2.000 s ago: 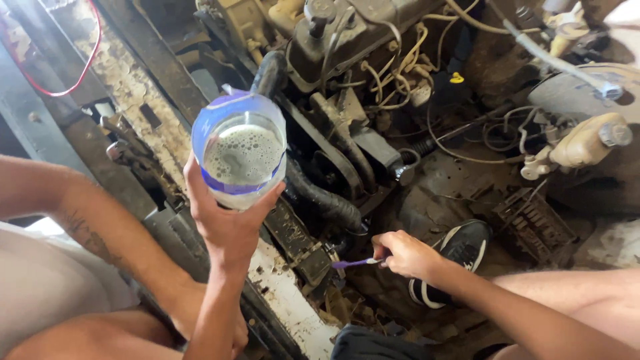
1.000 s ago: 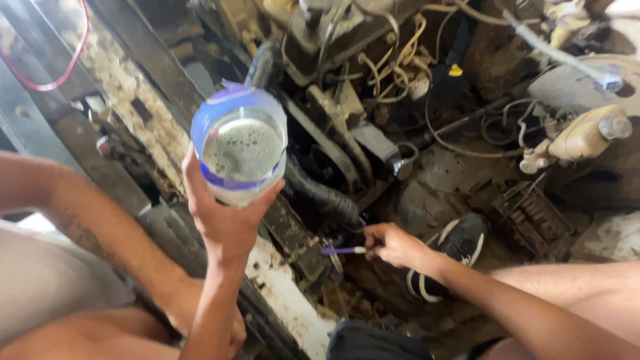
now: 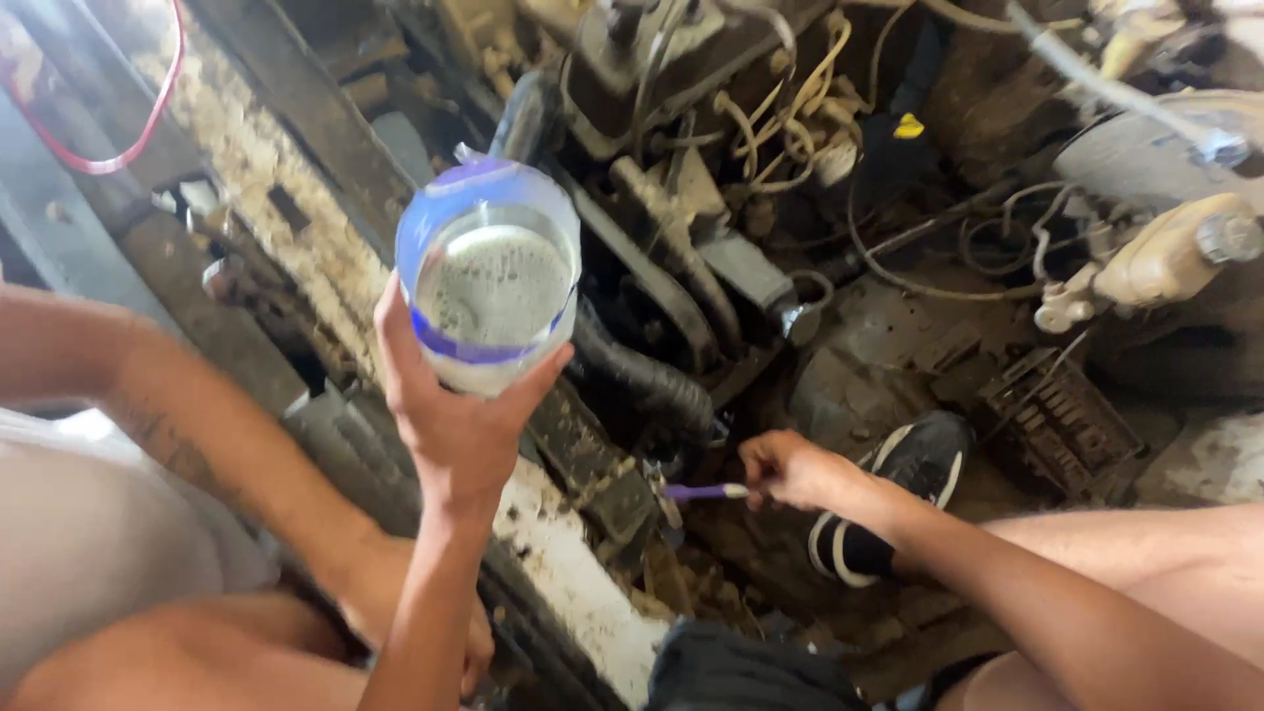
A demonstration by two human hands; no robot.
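A cut-open translucent plastic container [image 3: 494, 276] with blue-purple parts and foamy, cloudy liquid inside is gripped from below by my left hand [image 3: 459, 415]. My right hand [image 3: 790, 472] pinches a slim purple-and-white handle [image 3: 703, 491], which looks like a toothbrush. Its far end reaches a small metal part [image 3: 660, 489] at the end of a dark bracket on the frame; blur hides whether they touch. Just above lies a thick black ribbed hose [image 3: 642, 380]. The container is held above the rusty frame rail, left of the engine.
Around me is a dirty engine bay with an engine [image 3: 662, 59], loose yellowish wires [image 3: 790, 118] and a fluid reservoir [image 3: 1175, 252]. A black shoe [image 3: 913, 464] stands beside my right hand. Another person's forearm [image 3: 247, 464] is at the left, near a peeling white rail [image 3: 573, 583].
My right hand has shifted a little with the purple handle, whose angle has changed from two seconds ago. My left hand still holds the container in about the same place.
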